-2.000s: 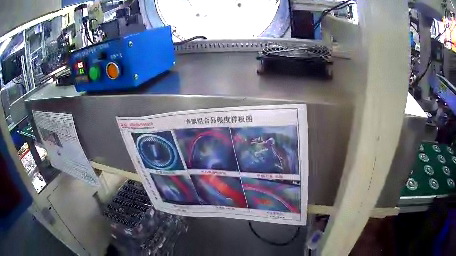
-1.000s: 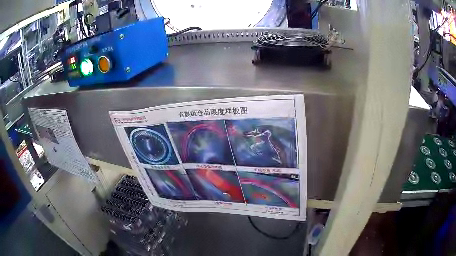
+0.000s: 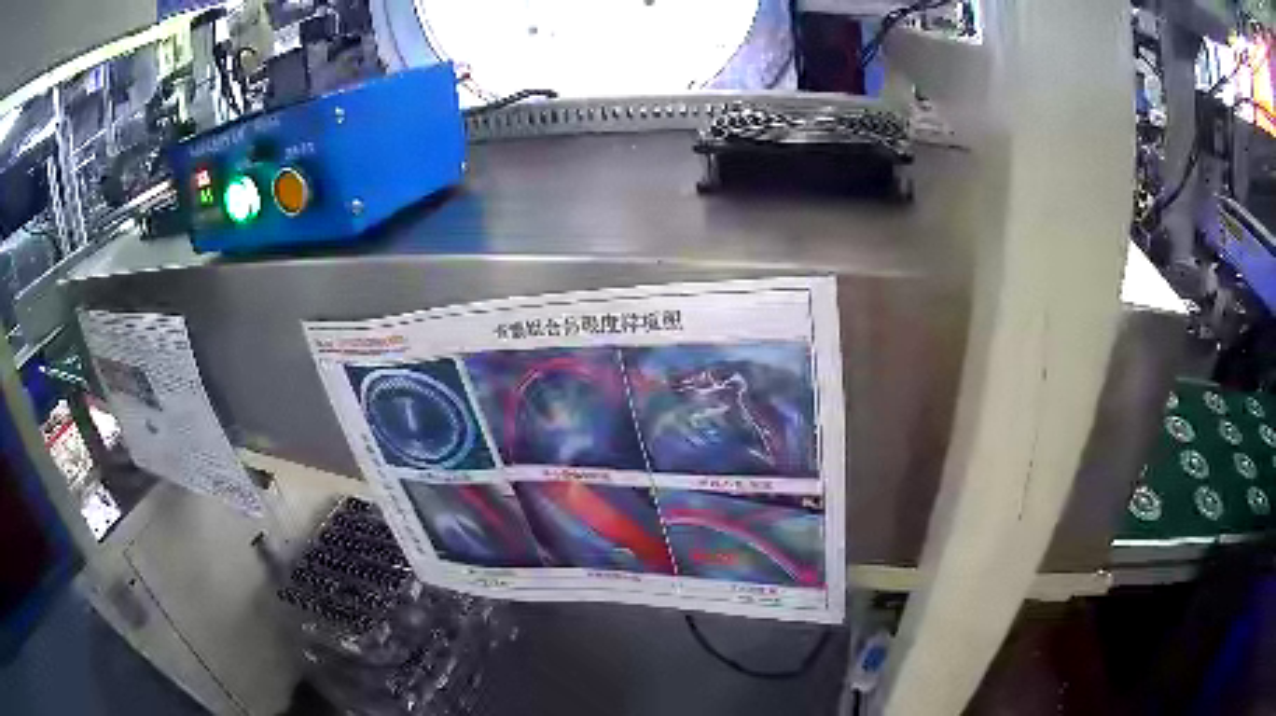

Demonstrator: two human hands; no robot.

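Neither of my hands is in view. Nearest in front of me, a limit sample chart (image 3: 581,448) with six blue and red close-up photos is fixed to the steel front. A blue controller box (image 3: 329,161) stands on the bench top at the left, its green button lit bright and its orange button beside it. A flat black parts tray (image 3: 805,147) with a ridged top lies on the steel bench top (image 3: 588,210).
A cream post (image 3: 1043,378) rises at right. Beyond it, pale rings sit on a green carrier plate (image 3: 1203,462). Stacked blister trays (image 3: 350,567) stand low left, below a second notice (image 3: 168,406). A black cable loops below the chart. A round lit disc (image 3: 588,49) is behind.
The green button on the controller has gone from dim to brightly lit. The view has shifted slightly; the things on the bench keep their places.
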